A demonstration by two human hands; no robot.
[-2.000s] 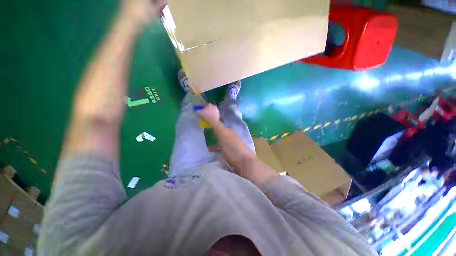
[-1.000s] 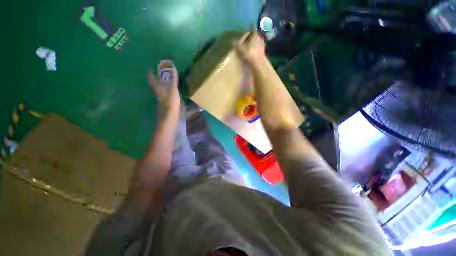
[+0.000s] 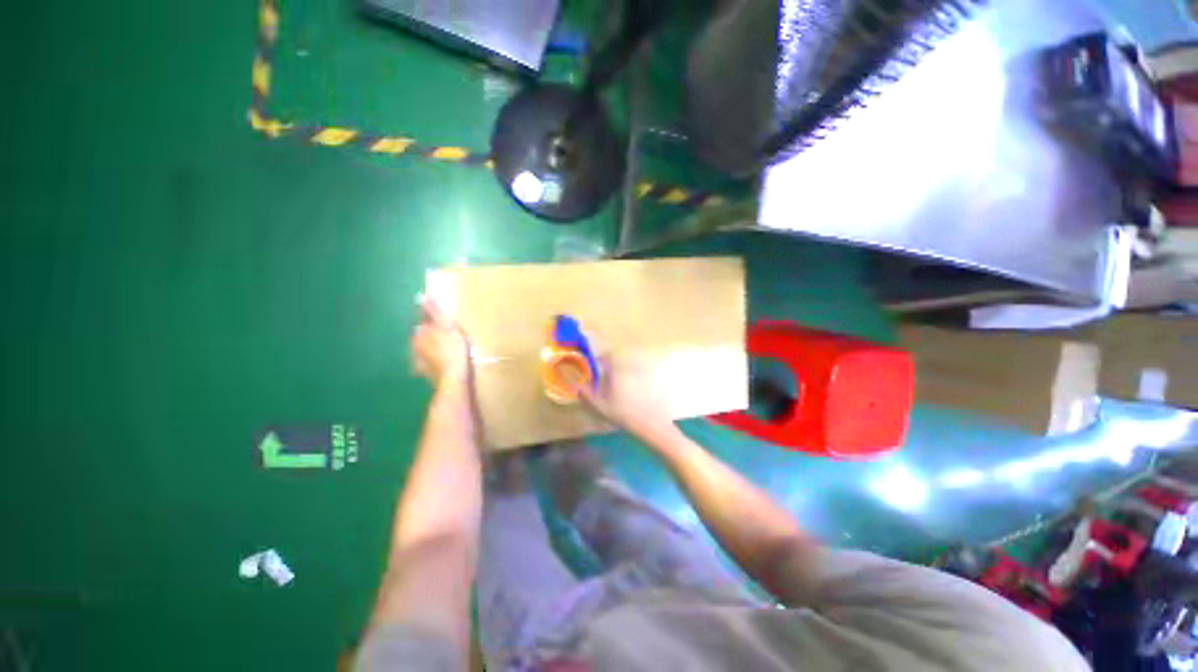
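A brown shipping carton (image 3: 657, 315) is in front of my legs, its broad face up. My left hand (image 3: 442, 347) is on the carton's left end, fingers at its edge; its exact grip is blurred. My right hand (image 3: 618, 391) holds the blue tape gun (image 3: 576, 336) with its orange tape roll (image 3: 566, 376) over the middle of the carton's face. A faint line of tape runs from the left end towards the roll. The carton's underside is hidden.
A red stool (image 3: 867, 394) stands right of the carton. A round black base (image 3: 557, 151) stands beyond it, beside a black fan (image 3: 841, 66). A shiny metal-topped table (image 3: 920, 171) is at upper right. White scraps (image 3: 268, 567) lie on the green floor.
My right hand has come back from the carton's far end and now holds the tape gun. My left hand, empty and off the carton before, is now at its left end. The view has turned.
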